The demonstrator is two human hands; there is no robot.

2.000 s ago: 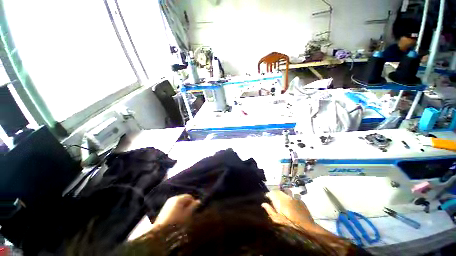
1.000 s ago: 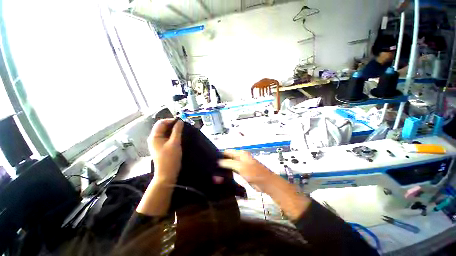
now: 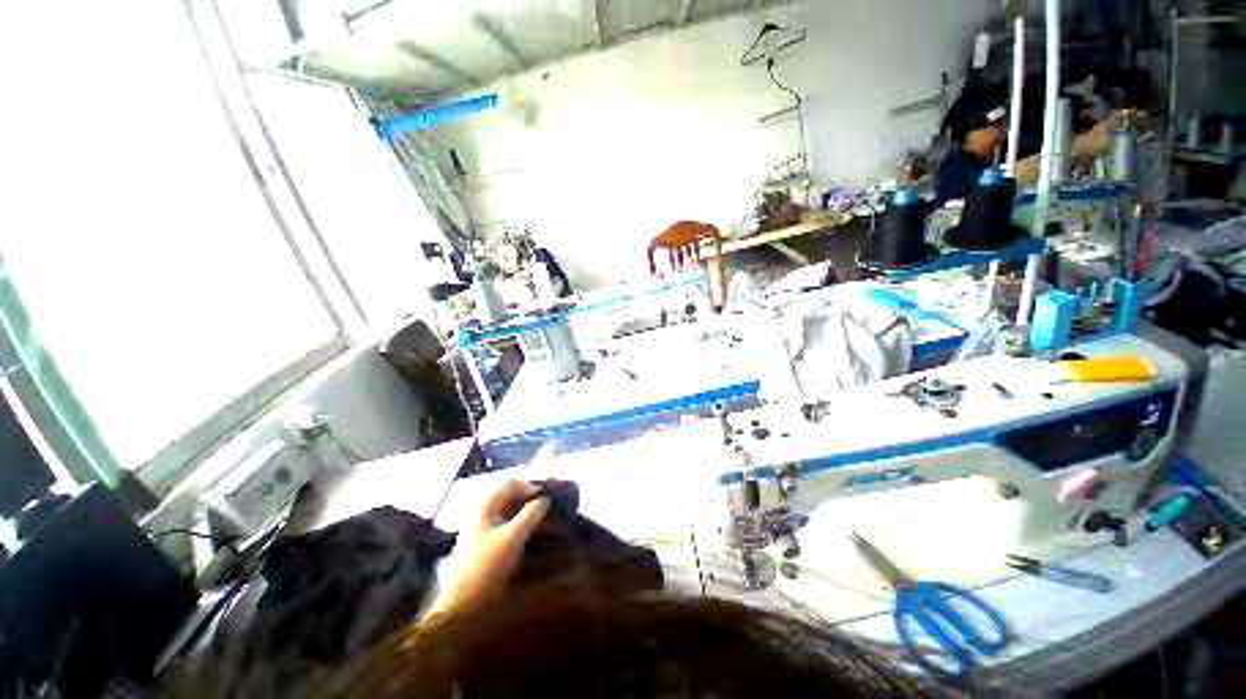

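Note:
A black fabric piece [image 3: 594, 546] is bunched left of the needle area [image 3: 760, 526] of the white sewing machine. My left hand [image 3: 495, 541] pinches its upper left edge between thumb and fingers. My right hand is not visible; hair along the lower edge hides part of the cloth. A second black pile [image 3: 342, 580] lies to the left of my hand. Blue-handled shears [image 3: 943, 621] and smaller thread snips [image 3: 1063, 574] lie on the table right of the needle.
The machine head [image 3: 888, 471] spans the right, with an orange-yellow item [image 3: 1110, 369] on top. A pink item [image 3: 1080, 486] is at its right end. Behind are black thread cones [image 3: 987, 212], a blue tool holder [image 3: 1054, 317], crumpled light cloth [image 3: 840, 348] and a person [image 3: 965, 167].
The cloth, held up in both hands a second ago, is now lower. My left hand has come down with it, and my right hand has left view. The camera view has turned right.

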